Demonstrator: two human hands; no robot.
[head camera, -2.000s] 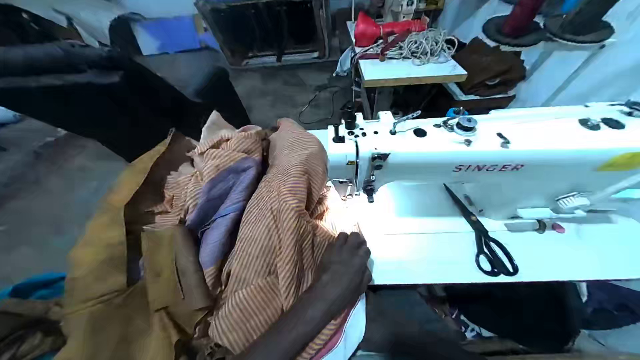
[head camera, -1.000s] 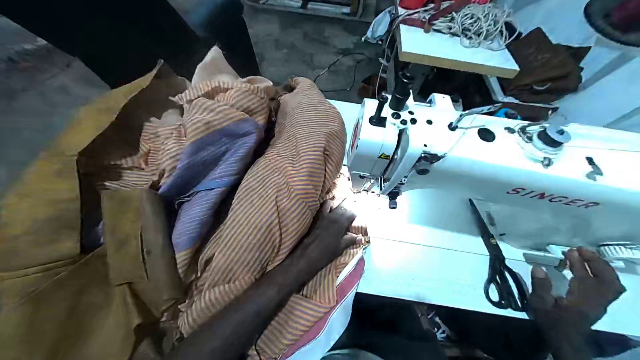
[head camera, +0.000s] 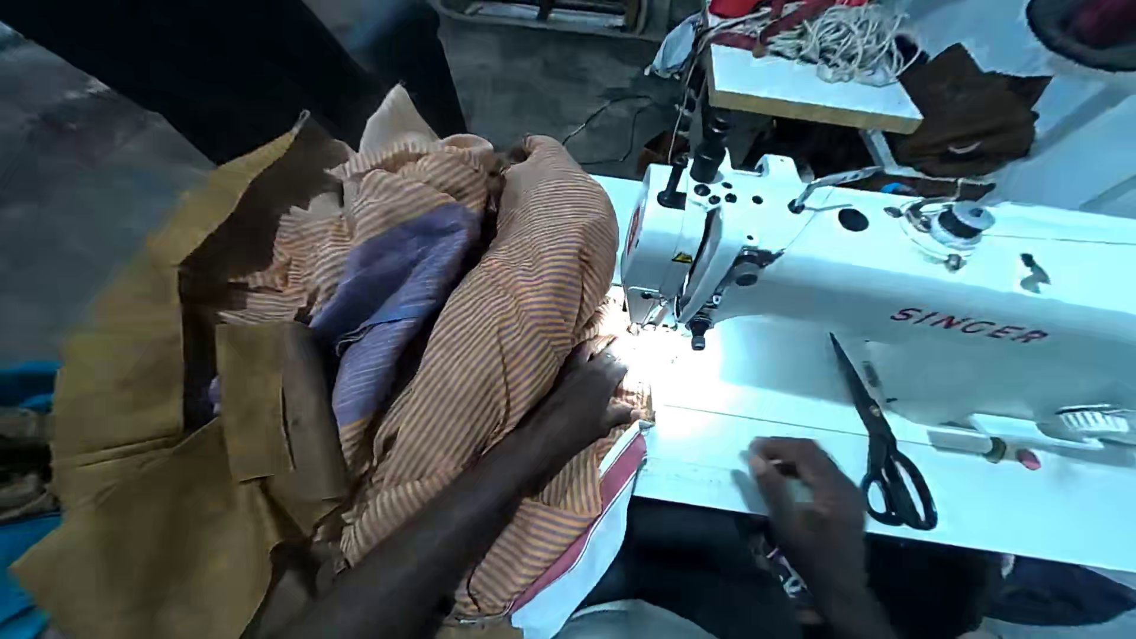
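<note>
Striped orange and purple fabric lies bunched at the left end of a white Singer sewing machine, and a brown garment is heaped beside it. My left hand rests on the fabric close to the lit needle area, its fingertips washed out by glare. At the front edge of the sewing table hovers my right hand, fingers curled; whether something small is between thumb and forefinger cannot be told. Black-handled scissors lie just right of it, blades pointing to the machine.
A small white-topped table behind the machine bears a bundle of white cord. Brown cloth hangs or lies to its right. A brush is by the machine's base. A person's dark-clothed legs are at the upper left.
My right hand, out of view two seconds ago, was right of the scissors one second ago and is now left of them. My left hand stays on the striped fabric. The view has shifted.
</note>
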